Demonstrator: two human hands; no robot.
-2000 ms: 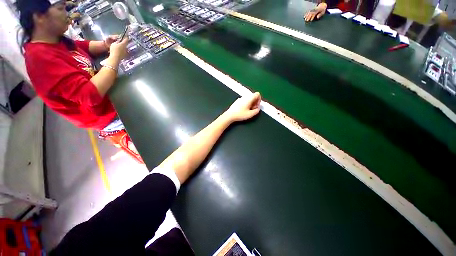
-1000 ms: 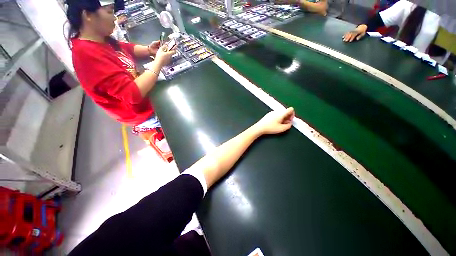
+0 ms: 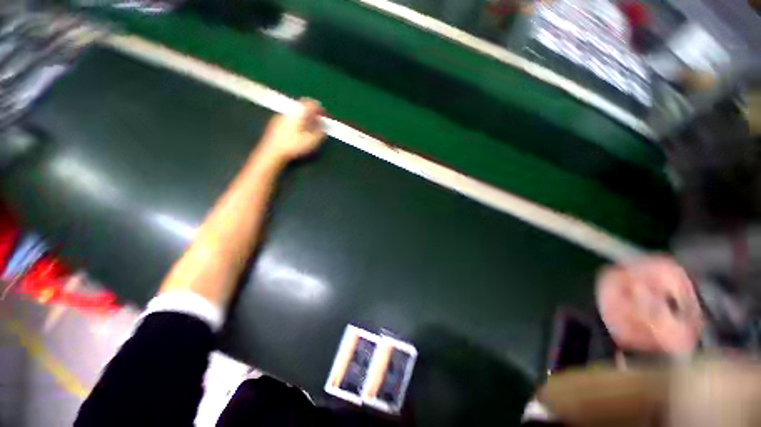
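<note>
The picture is blurred. My left hand rests in a loose fist on the worn white strip between bench and belt. Its fingers are curled, and I cannot tell whether they hold anything small. Two small white-edged cards with dark print, a left card and a right card, lie side by side near the bench's front edge. A blurred tan shape crosses the lower right corner beside a white patch, perhaps my right forearm and cuff. I cannot make out my right hand.
A round pink fan stands at the right. A dark, flat, phone-like thing is left of it. The green belt runs beyond the strip. Blurred shiny trays are at the far left. A red stool shows lower left.
The view has swung right and down. The person in red has left the picture except for red bits; both cards, the fan and the tan shape have come in. My left hand stays on the strip.
</note>
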